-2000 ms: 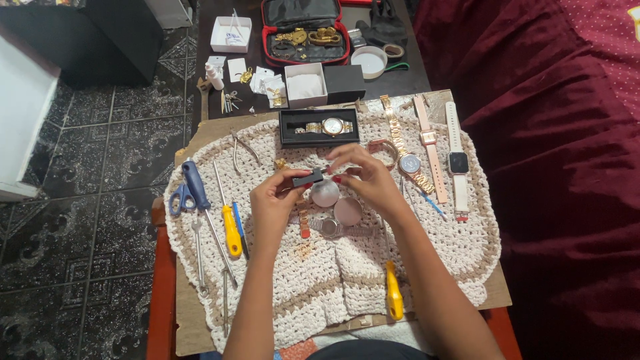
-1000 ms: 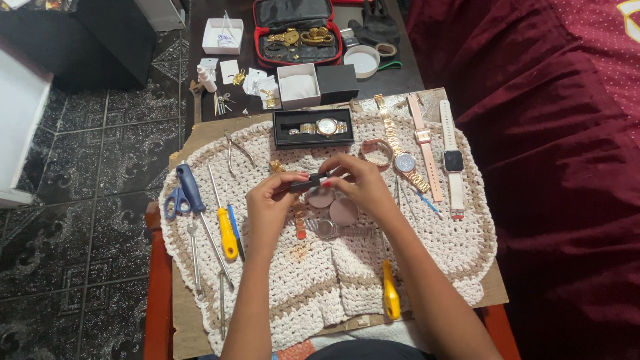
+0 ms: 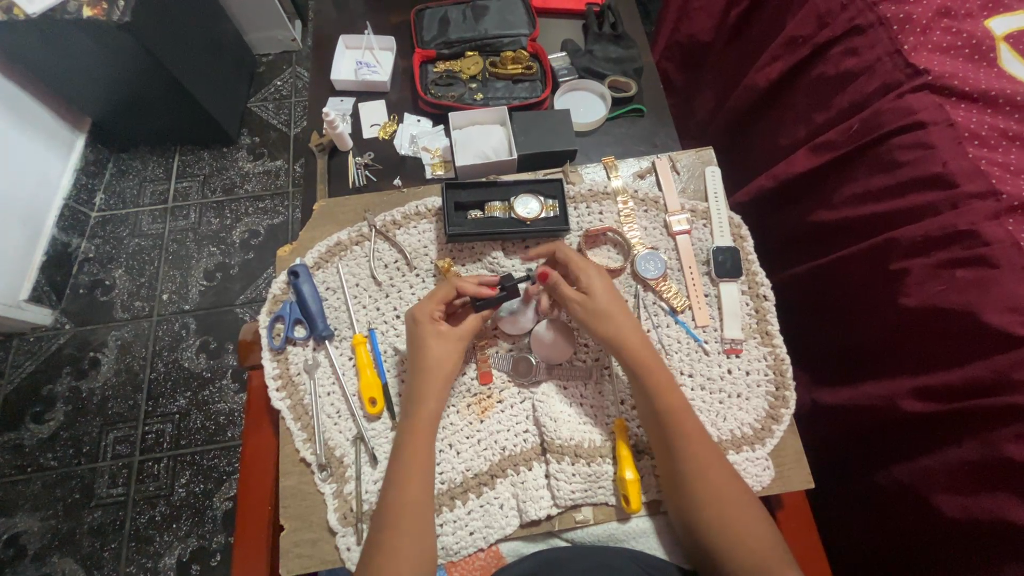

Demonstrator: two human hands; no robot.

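My left hand grips a small black tool with a block-shaped body, probably a watch band link remover. At its right end, the fingers of my right hand pinch the tool's thin rod. Below the hands, two round discs lie on the crocheted mat. A silver-toned wristwatch is just under them, beside a short rose-gold band piece. Above the hands, a two-tone watch rests in an open black box.
Left on the mat are pliers, scissors, a blue-handled screwdriver, a yellow-handled one and a wrench. Several watches, one a white-strapped smartwatch, lie right. Another yellow screwdriver lies near my right forearm. A red-edged case stands behind.
The black tool was held level and close between both hands a second ago; now it tilts up to the right, and my right hand has shifted toward its right end.
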